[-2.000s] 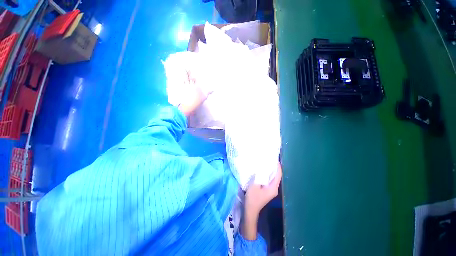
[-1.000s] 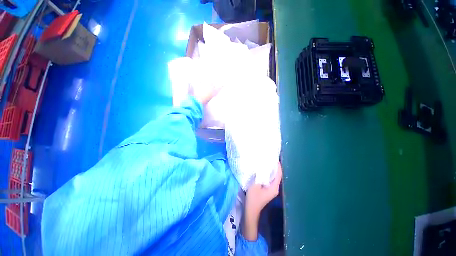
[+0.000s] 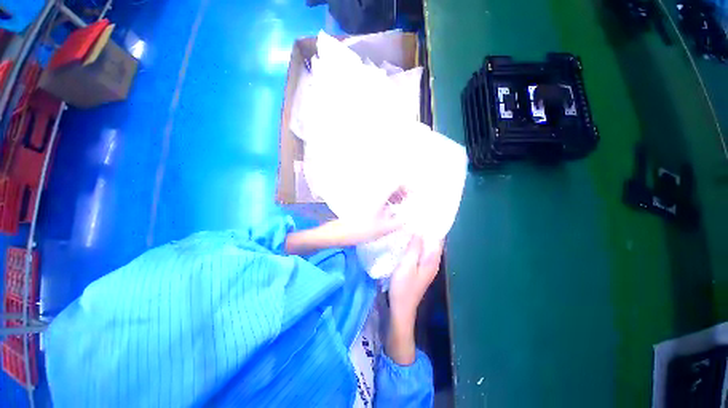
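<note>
White foam sheets (image 3: 431, 163), overexposed, form a bundle in front of me, over the near part of a brown cardboard carton (image 3: 285, 159) filled with more white sheets. My left hand (image 3: 371, 223) lies against the bundle's near side, its fingers partly lost in the glare. My right hand (image 3: 417, 267) grips the bundle's lower end beside the bench edge. The two hands are close together. How many sheets each hand holds cannot be told.
A green bench (image 3: 527, 263) runs along the right. It bears a stack of black frames (image 3: 531, 111), a loose black bracket part (image 3: 664, 190) and, lower right, a black unit on a white sheet (image 3: 661, 374). Red crates (image 3: 22, 279) and another carton (image 3: 96, 76) stand at left.
My left hand has moved from the bundle's left side down and right, near my right hand. The bundle's left flap has folded in, and its right side now overhangs the bench edge.
</note>
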